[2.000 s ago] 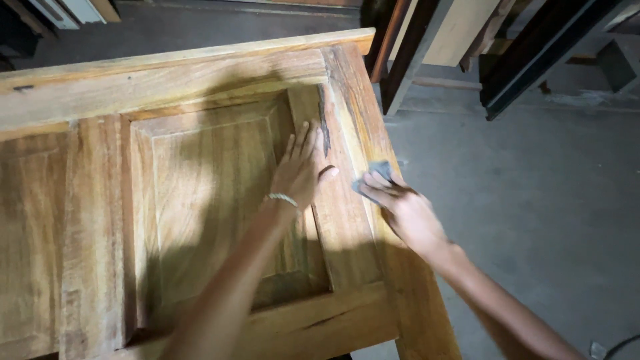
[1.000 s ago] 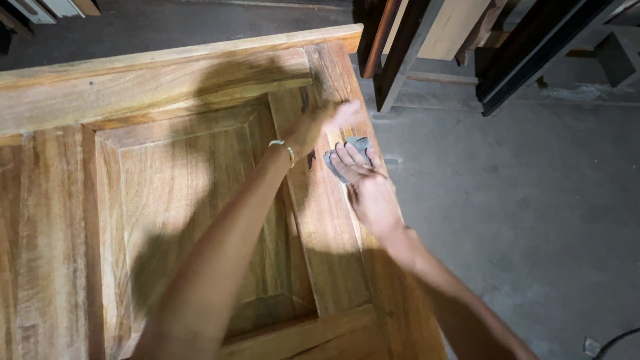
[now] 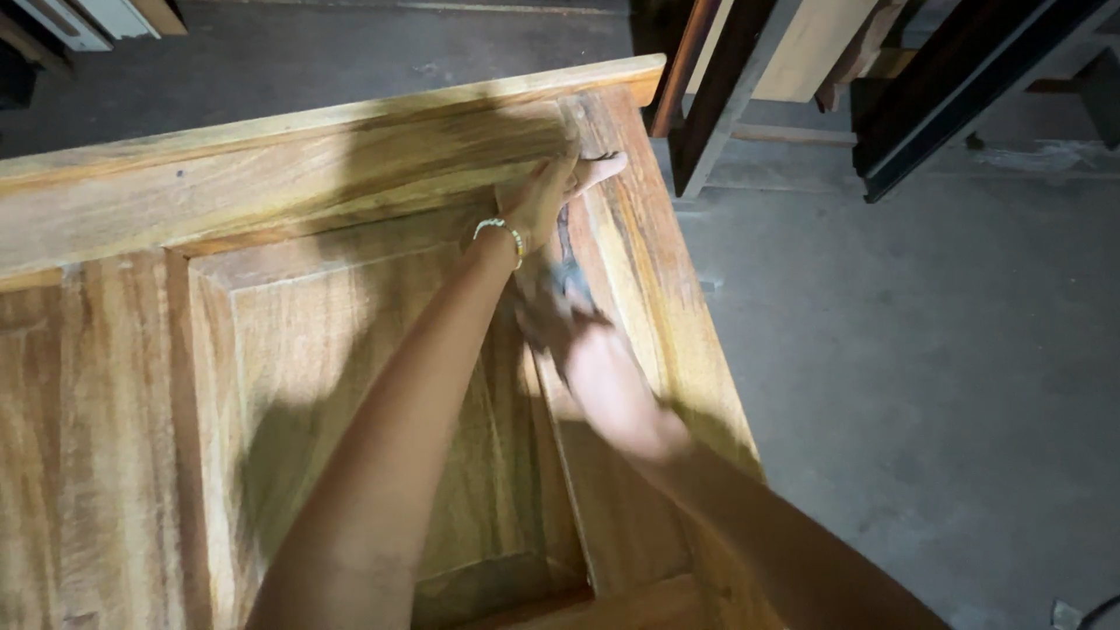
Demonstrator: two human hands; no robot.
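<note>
A panelled wooden piece (image 3: 297, 332), perhaps a door, fills the left and centre, with a raised rail (image 3: 367, 114) along its far edge. My left hand (image 3: 551, 188), a beaded bracelet at its wrist, rests near the far right corner, thumb spread to the right. Just below it, my right hand (image 3: 569, 324) is blurred over the stile beside the recessed panel. A grey pad (image 3: 573, 280), sandpaper or cloth, shows partly at its fingertips. A dark streak (image 3: 564, 227) in the wood runs between the two hands.
Dark frame pieces (image 3: 735, 87) and pale boards (image 3: 814, 44) stand beyond the far right corner. Grey concrete floor (image 3: 901, 350) lies to the right. White and brown boards (image 3: 105, 22) are at the top left. A small object with a dark cable (image 3: 1067, 612) is at the bottom right.
My right hand has moved left with the grey pad, from the outer part of the stile to its inner side. My left hand has moved up toward the far corner.
</note>
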